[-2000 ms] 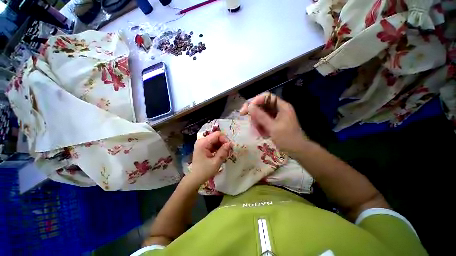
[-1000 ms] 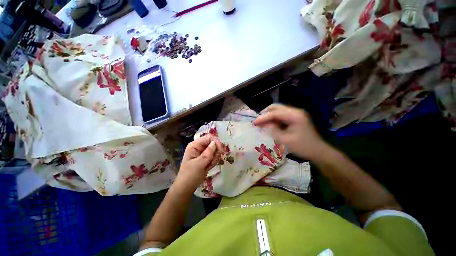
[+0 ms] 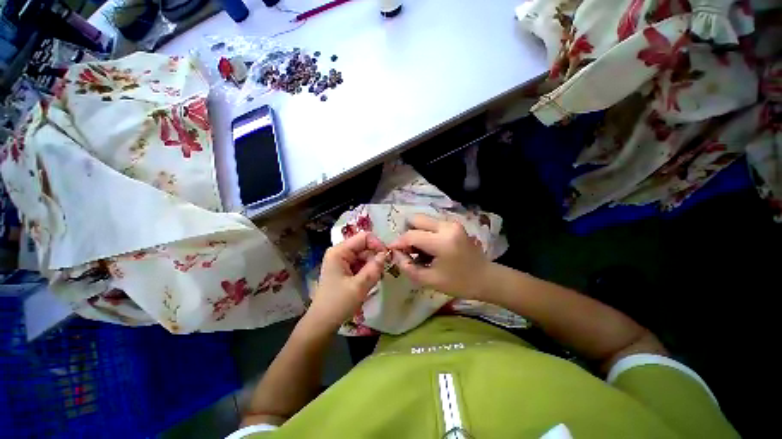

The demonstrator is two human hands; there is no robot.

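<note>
The floral garment (image 3: 412, 296), cream-white with red flowers, lies bunched on my lap. My left hand (image 3: 350, 273) pinches its cloth near the upper left part, thumb and forefinger together. My right hand (image 3: 442, 255) is right beside it, its fingertips meeting the left fingertips in a pinch. A tiny dark spot shows between the fingertips; I cannot tell if it is a button. No needle or thread can be made out. What the right fingertips hold is too small to tell.
The white table (image 3: 412, 81) bears a smartphone (image 3: 258, 159), a pile of dark buttons (image 3: 300, 73), a clear plastic bag (image 3: 225, 50) and a red stick (image 3: 321, 9). Floral garments heap at left (image 3: 129, 197) and right (image 3: 652, 94). A blue crate (image 3: 111, 377) stands below left.
My right hand has come in from the right, where it was apart and blurred, to meet my left fingertips. My left hand stays at the cloth. The view has shifted slightly.
</note>
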